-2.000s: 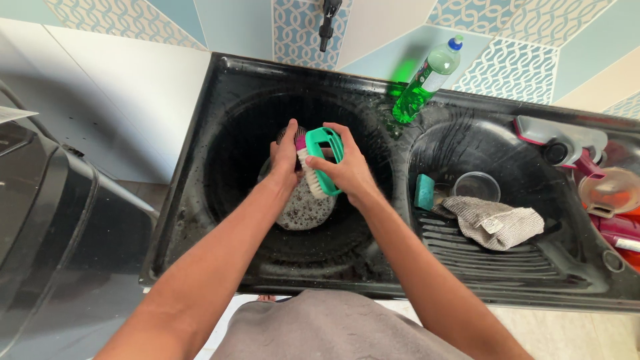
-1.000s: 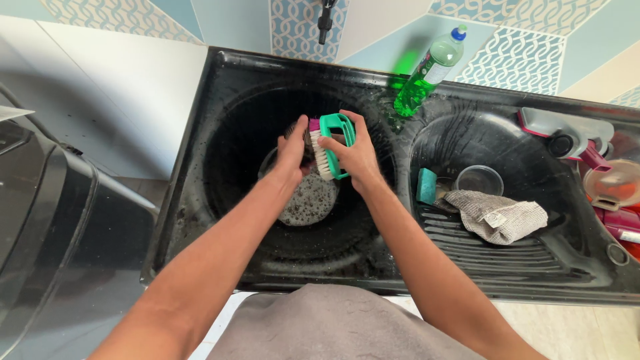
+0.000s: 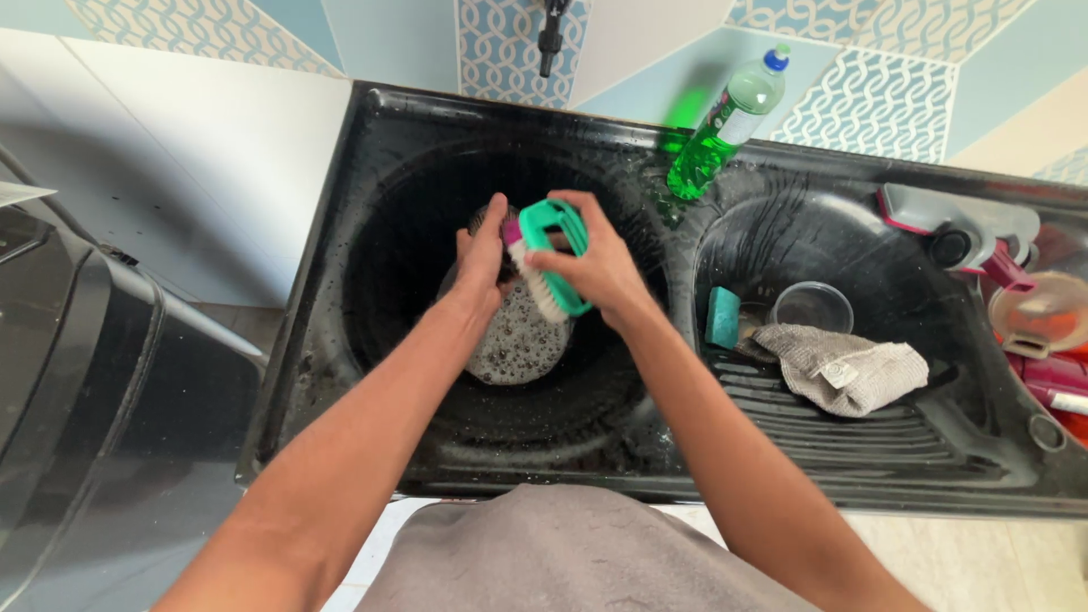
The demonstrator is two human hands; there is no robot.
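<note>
My right hand (image 3: 595,259) grips the green plastic handle of a scrubbing brush (image 3: 552,246) with white bristles over the round black sink basin (image 3: 408,374). Facing the bristles, my left hand (image 3: 483,259) holds a small round part (image 3: 491,219) with dark mesh or bristles and a magenta piece (image 3: 512,231) beside it; the fingers and brush hide most of it, so its kind cannot be told. Below both hands, a container of foamy water (image 3: 520,340) sits in the basin.
A bottle of green liquid (image 3: 722,127) stands at the sink's back edge. To the right lie a teal sponge (image 3: 723,317), a clear round container (image 3: 813,308), a grey cloth (image 3: 841,370) and a grey-and-magenta appliance part (image 3: 960,225). A dark tap (image 3: 551,42) hangs above the basin.
The brush has shifted and tilted slightly between my hands, its bristles still toward the part in my left hand. Both hands stay over the basin.
</note>
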